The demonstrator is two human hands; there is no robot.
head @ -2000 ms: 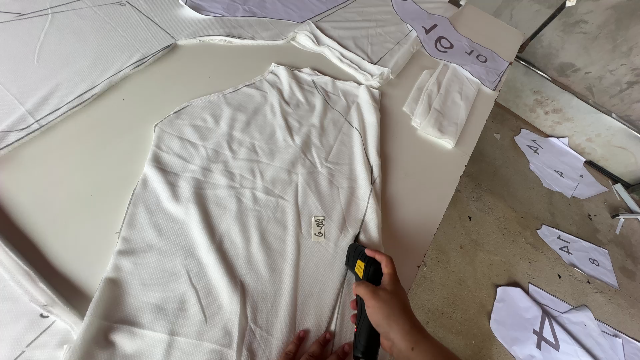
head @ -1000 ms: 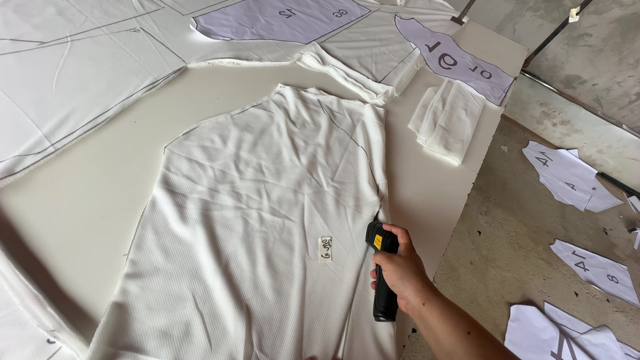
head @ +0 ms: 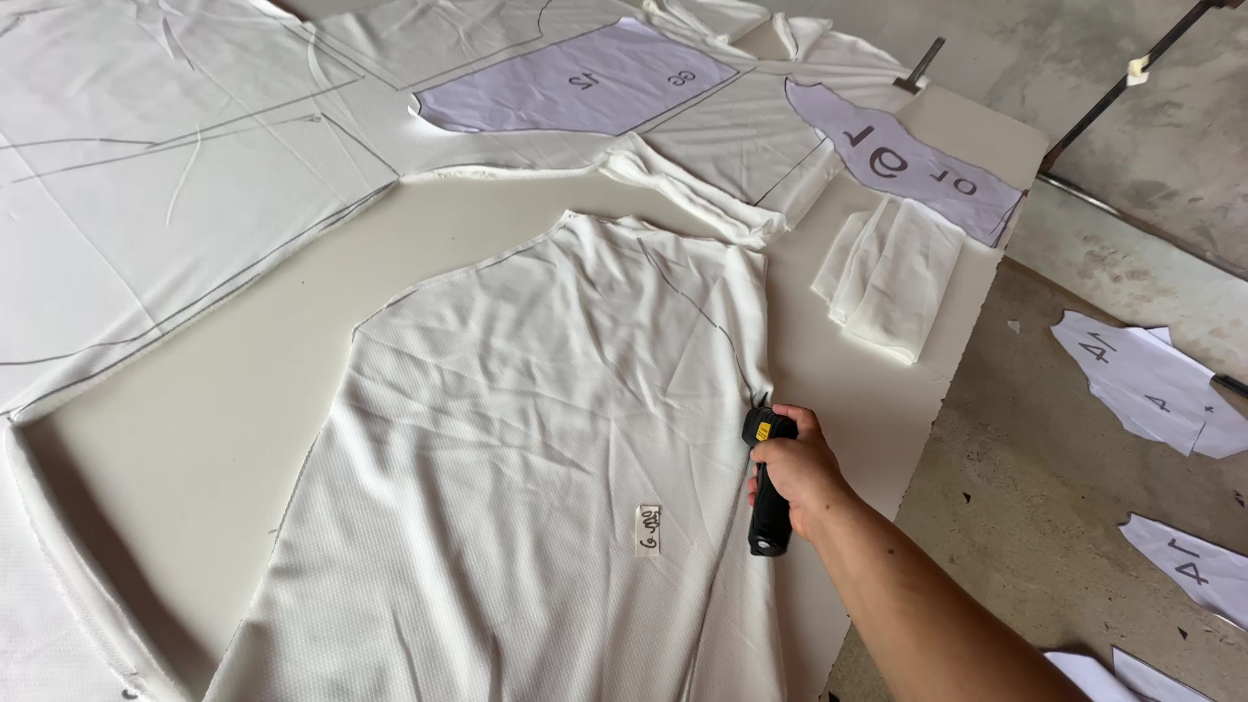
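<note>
A black handheld electric fabric cutter [head: 770,487] with a yellow sticker is gripped in my right hand [head: 801,468]. Its front end meets the right edge of a stack of white textured fabric [head: 507,419], at a dark pen line that curves down from the top. Another line runs down the fabric below the cutter. A small paper tag [head: 647,530] with handwriting lies on the fabric, left of my right hand. My left hand is out of view.
More marked white fabric [head: 244,117] spreads over the table [head: 195,390], with paper patterns [head: 585,83] on it. Folded white fabric [head: 892,283] lies near the table's right edge. A clamp [head: 921,66] grips the far edge. Paper pieces [head: 1150,380] lie on the floor.
My right hand and the cutter have moved up along the fabric's right edge. Fingers of my left hand, seen at the bottom two seconds ago, have left the view. The view has shifted.
</note>
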